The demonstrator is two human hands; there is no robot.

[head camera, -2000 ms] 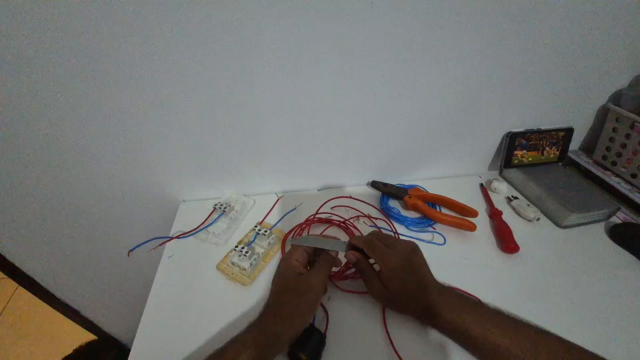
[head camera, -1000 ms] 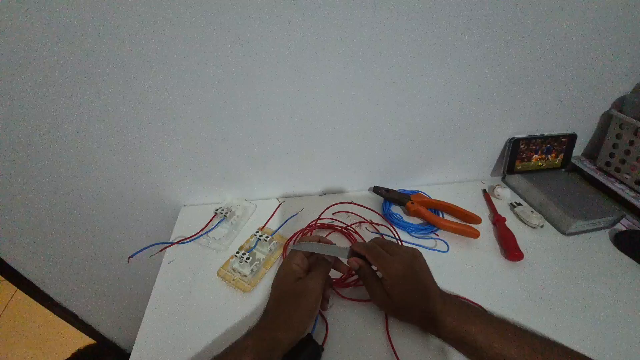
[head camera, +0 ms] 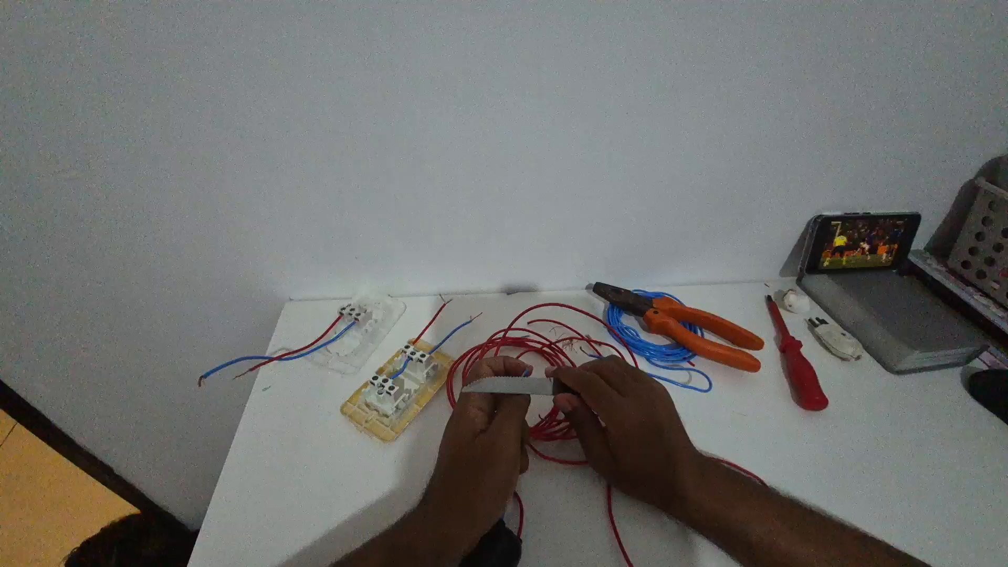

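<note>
My right hand [head camera: 630, 425] grips the handle of a small serrated knife [head camera: 512, 385], whose blade points left across the fingers of my left hand [head camera: 484, 433]. The left fingers are closed, with the tip of a thin wire seeming to stick out between them; most of what they hold is hidden. Both hands are over a loose coil of red wire [head camera: 543, 307] on the white table. Left of them lie a yellowed socket plate [head camera: 354, 409] and a clear switch or socket plate [head camera: 378, 339], each with red and blue wires in its terminals.
Orange-handled pliers [head camera: 693, 331] rest on a coil of blue wire [head camera: 654, 350]. Farther right are a red screwdriver [head camera: 802, 370], a white plug [head camera: 835, 339] and a phone [head camera: 862, 242] propped on a grey box [head camera: 906, 315]. A perforated basket [head camera: 984, 244] stands at the right edge.
The knife stays in my right hand across my left fingers, with only small shifts of both hands. A dark object below my left hand has shifted in view.
</note>
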